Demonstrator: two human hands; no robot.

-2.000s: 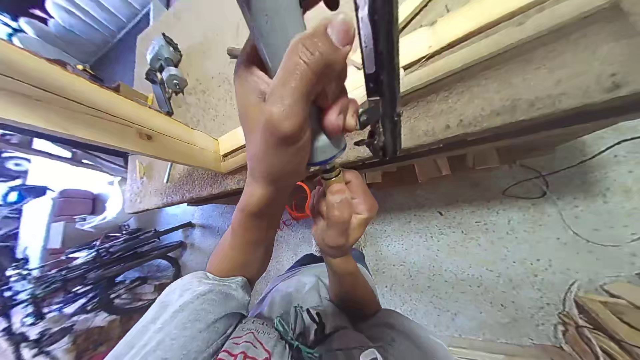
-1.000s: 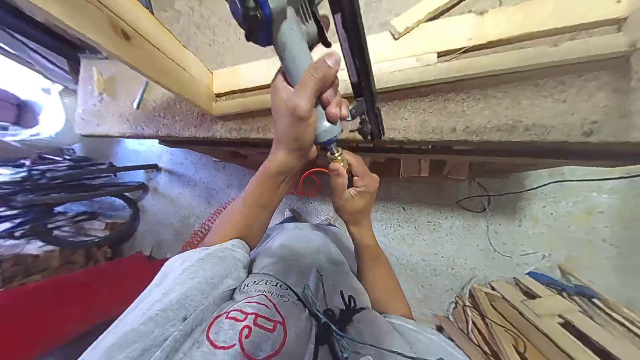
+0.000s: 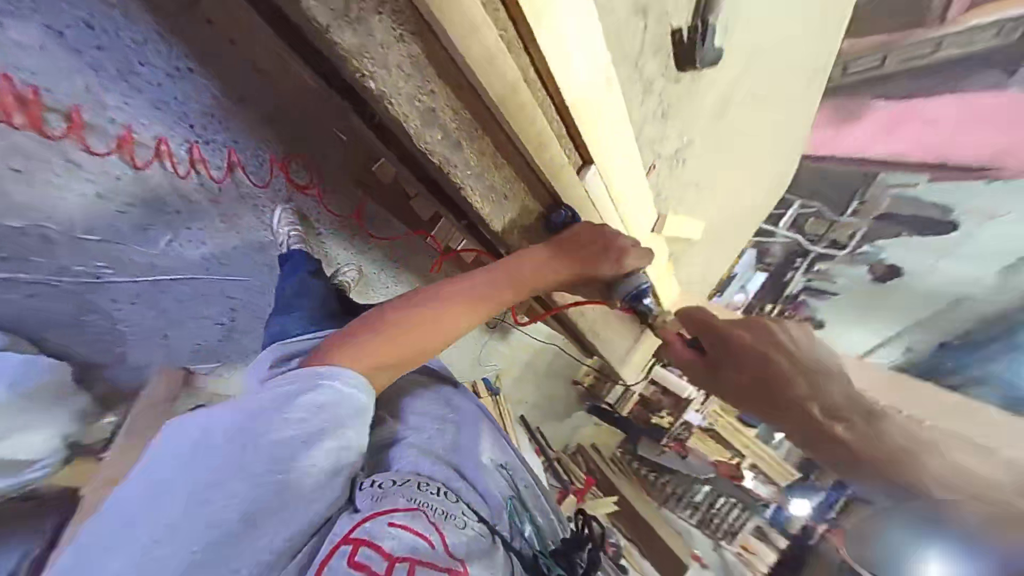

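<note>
My left hand (image 3: 596,256) is wrapped around the grey handle of a blue-and-grey pneumatic nail gun (image 3: 634,290), at the edge of the workbench. The tool's dark blue round end (image 3: 562,216) shows beyond my wrist; most of its body is hidden. Against the bottom of the handle, my right hand (image 3: 720,344) has its fingers closed around a small brass-coloured air fitting (image 3: 662,322), partly covered and blurred. Pale wooden boards (image 3: 596,96) of a frame lie on the bench beside my left hand.
A red coiled air hose (image 3: 168,156) stretches over the speckled floor. Beyond the boards, a dark tool (image 3: 696,40) rests on the workbench (image 3: 740,112). Wood pieces (image 3: 632,512) are piled on the floor at lower right. A thin black cable (image 3: 552,344) runs below the bench edge.
The view has swung strongly round. Both hands remain at the nail gun's handle end, my left on the handle and my right at the fitting.
</note>
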